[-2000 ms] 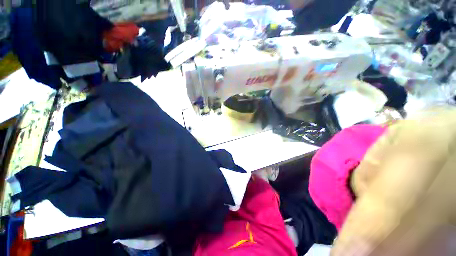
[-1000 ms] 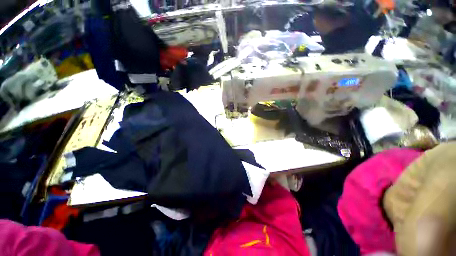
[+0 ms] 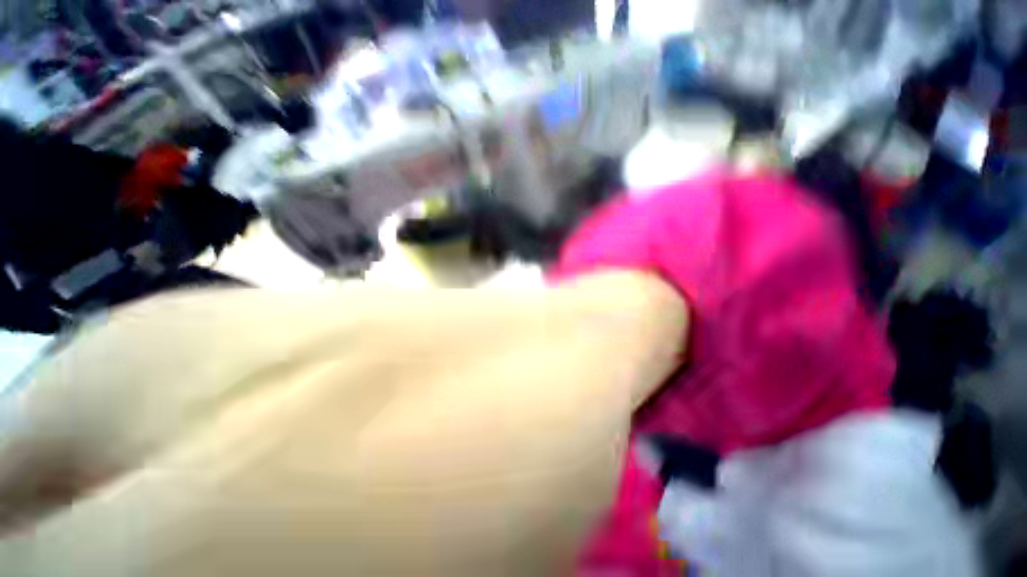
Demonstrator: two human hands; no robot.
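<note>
The picture is strongly blurred. A large tan shape (image 3: 372,428), apparently my right forearm or its covering, crosses close to the camera from a bright pink sleeve (image 3: 755,304). A brownish blur at its left end may be part of my right hand, but its fingers and any grip cannot be made out. My left hand is not in view. The white sewing machine (image 3: 507,158) shows blurred behind the arm. Little of the dark garment on the table can be told, as the tan shape covers that area.
Dark cloth (image 3: 56,209) and a red-orange item (image 3: 155,178) are at the left. Crinkled clear plastic (image 3: 394,79) lies behind the machine. A yellowish round item (image 3: 443,257) is under the machine arm. Pale grey-white cloth (image 3: 822,496) is at the lower right.
The view has swung right and blurred. The tan shape and pink sleeve have moved from the right edge across the front, covering the garment. The pink sleeve at lower left has gone from view.
</note>
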